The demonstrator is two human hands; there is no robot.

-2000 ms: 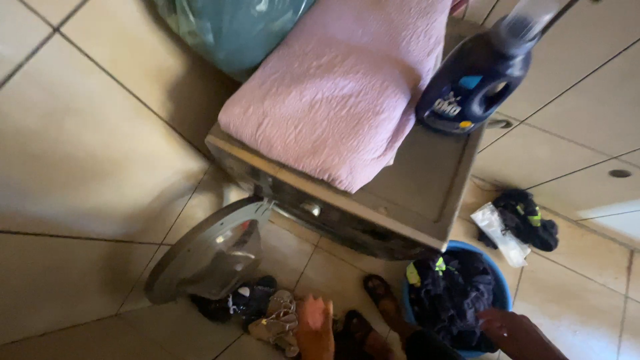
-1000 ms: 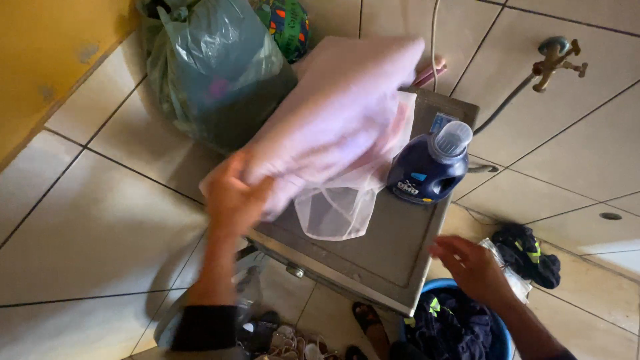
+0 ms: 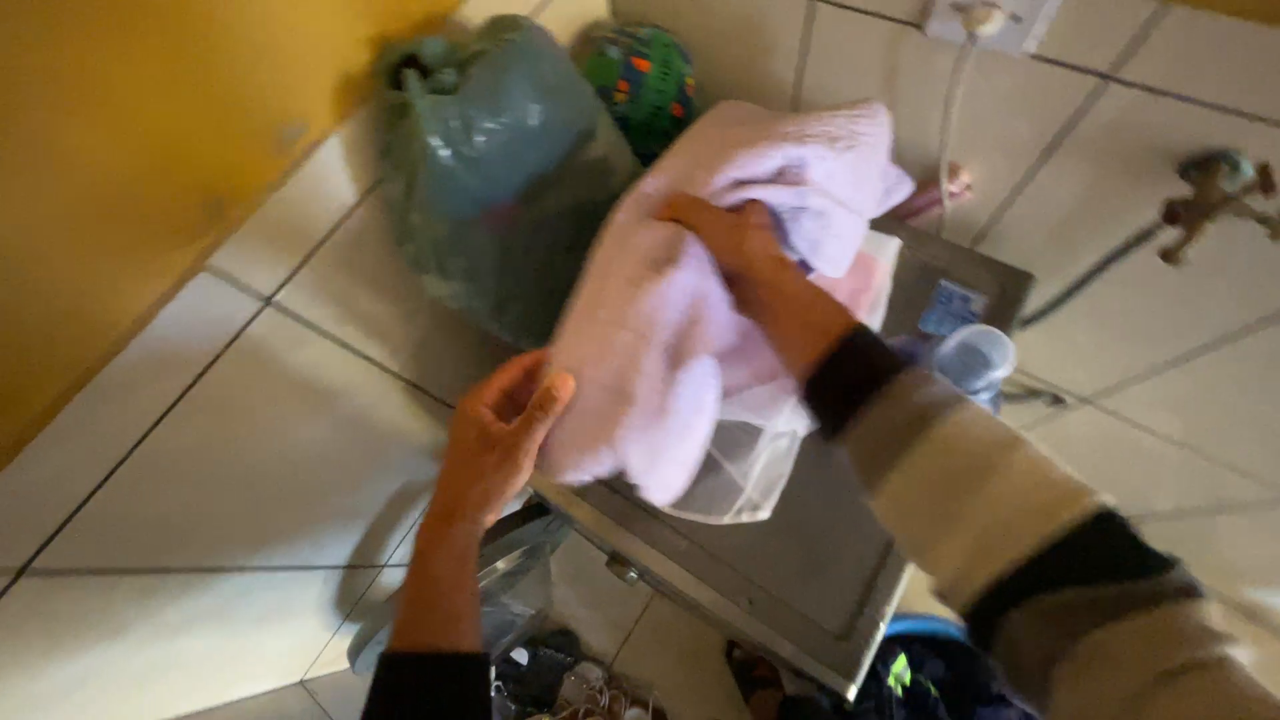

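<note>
A folded pink cloth (image 3: 640, 330) is lifted at an angle over the top of a front-loading washing machine (image 3: 800, 540). My right hand (image 3: 745, 250) grips its upper part, fingers sunk into the folds. At the cloth's lower left edge, my left hand (image 3: 510, 420) has its thumb and fingers around the border. Under the cloth lies a white mesh bag (image 3: 745, 470), partly hidden, on the machine top. The detergent bottle is mostly behind my right forearm; its clear cap (image 3: 975, 358) shows.
Behind the cloth stand a knotted green plastic bag (image 3: 500, 180) and a patterned green item (image 3: 640, 85). A brass tap (image 3: 1205, 205) with a hose is on the tiled wall. The machine's round door (image 3: 520, 570) hangs open. Below are a blue basin (image 3: 925, 627) with dark clothes and shoes (image 3: 590, 690).
The pink cloth has gone from lying on the machine to being raised in my hands, exposing the mesh bag. My right hand has moved from beside the machine's edge onto the cloth.
</note>
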